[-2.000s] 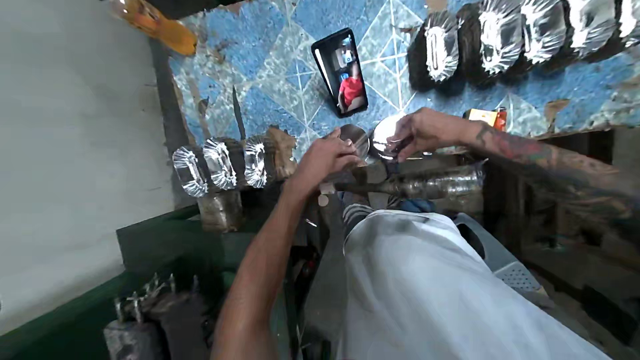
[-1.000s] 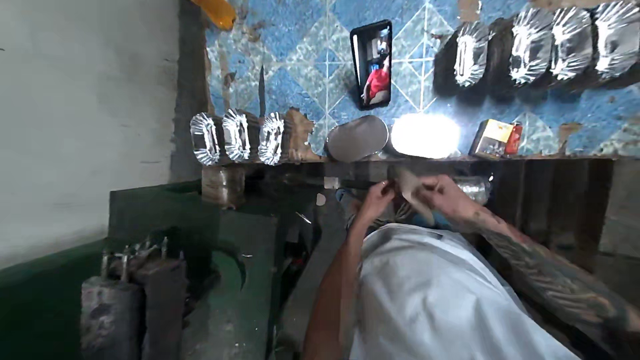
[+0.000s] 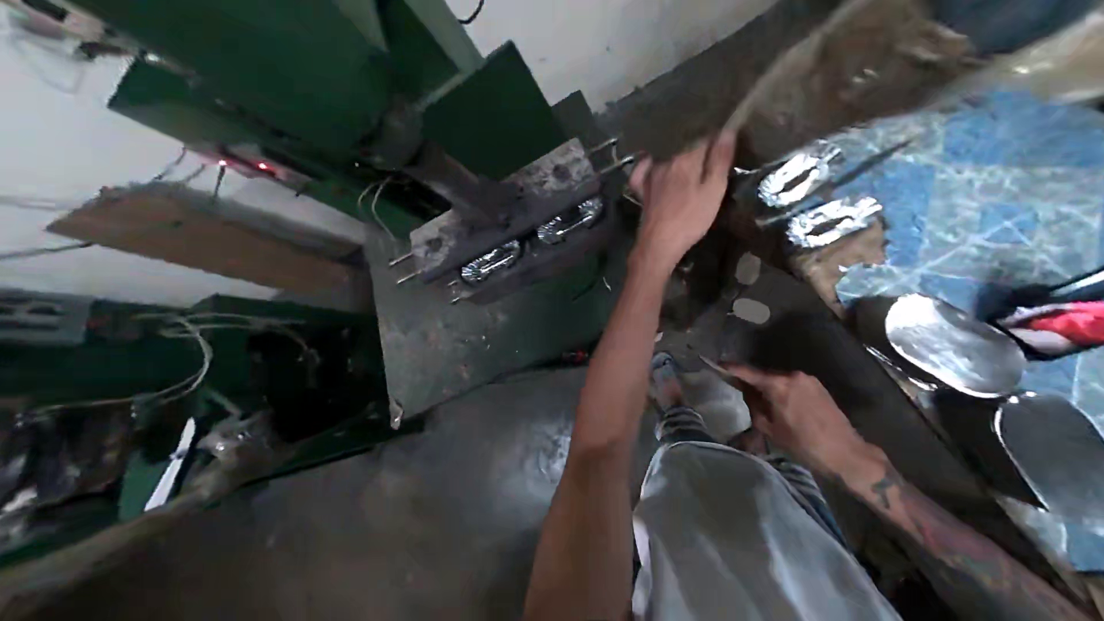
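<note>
My left hand reaches up beside the metal rods at the right end of a press die; whether it grips anything cannot be made out. Two fluted silvery foil pieces, one at the left and one at the right, sit in the die. My right hand is low in front of the apron, fingers drawn together, with a thin pale edge at the fingertips that is too blurred to name. More fluted foil pieces stand at the tiled table's near edge, right of my left hand. Two oval metal pieces lie farther right.
The green press fills the upper middle, with a cable and red lights at its left. A phone lies on the blue tiled table. A blurred brown object is at the upper right. A wooden board stands left.
The view has swung left to the press. My hands, together in front of the apron one second ago, are now apart, with the left one reaching out beside the die.
</note>
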